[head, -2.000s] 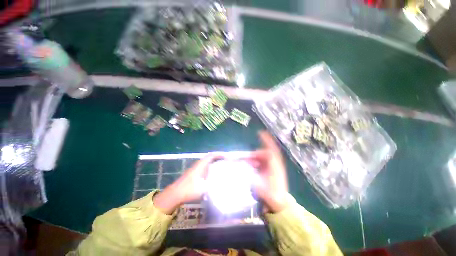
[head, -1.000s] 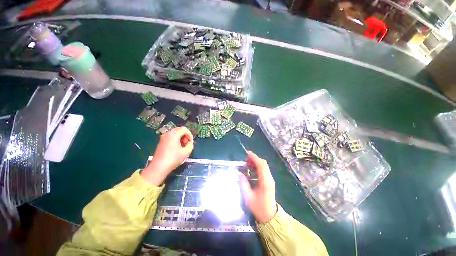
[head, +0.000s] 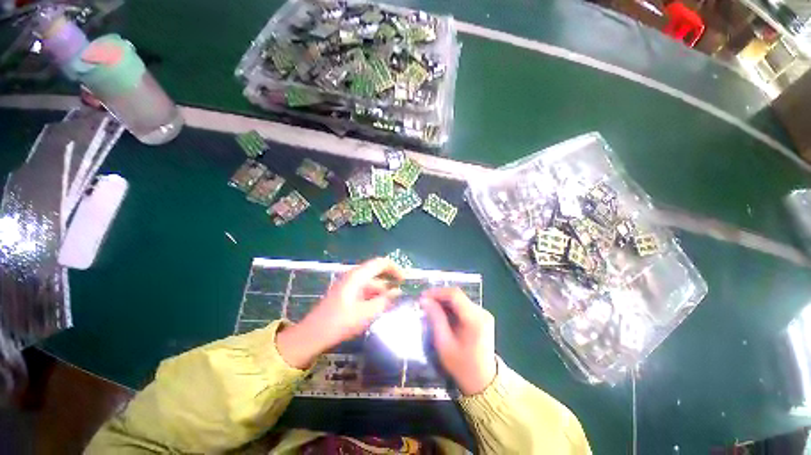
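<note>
The sticker sheet lies before me, with pale grid lines, a patterned strip near its front edge and strong glare in the middle. My left hand is over the sheet, its fingers closed on a small green circuit board that shows just beyond the fingertips. My right hand is close beside it over the sheet's right part, fingers bent with the tips near the left hand. Glare and blur hide what its fingertips hold. Loose circuit boards lie on the table beyond the sheet.
A clear tray with some boards is at right. A heaped supply tray stands at the far side. At left are a white phone, glossy spare sheets, a mint-lidded bottle and a purple bottle.
My left hand has moved right and back from the loose board pile to over the sheet, with a board now at its fingertips. The thin sliver at my right hand no longer shows clearly.
</note>
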